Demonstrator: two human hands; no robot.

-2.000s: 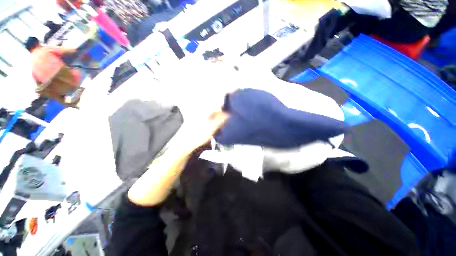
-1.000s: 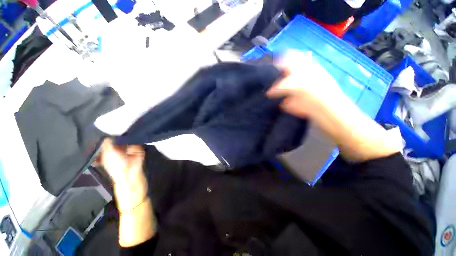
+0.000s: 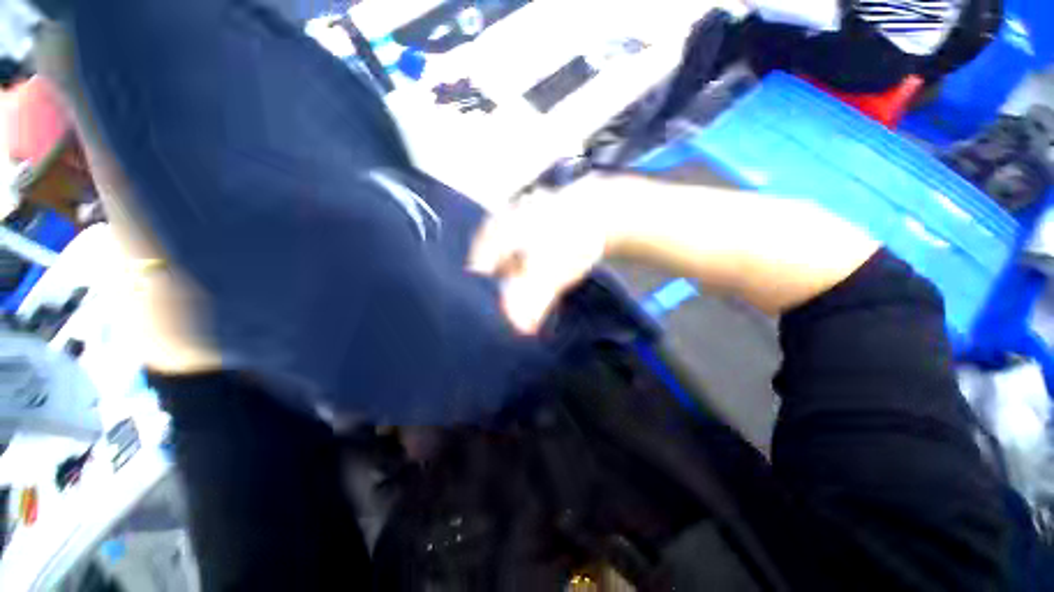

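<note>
The navy garment piece (image 3: 312, 231) is blurred and large, hanging raised across the left and middle of the view. My left hand (image 3: 116, 208) is raised behind its left edge; only a strip of hand and the wrist show, and the fingers are hidden. The cloth is held up on that side. My right hand (image 3: 537, 254) is at the cloth's right edge, blurred, with its fingers closed on it. The lower part of the piece hangs over my black clothing. White lines show on the cloth near its upper right edge.
A white machine table (image 3: 485, 150) lies behind the cloth, with a dark rectangle (image 3: 561, 84) and small black scraps (image 3: 462, 95) on it. A blue plastic crate (image 3: 855, 197) is at the right, near a red item (image 3: 873, 102). Part of a person (image 3: 41, 121) shows at far left.
The navy piece has been raised and spread to the upper left with my left hand. My right hand has moved left and slightly down. The view has shifted, bringing the crate further right.
</note>
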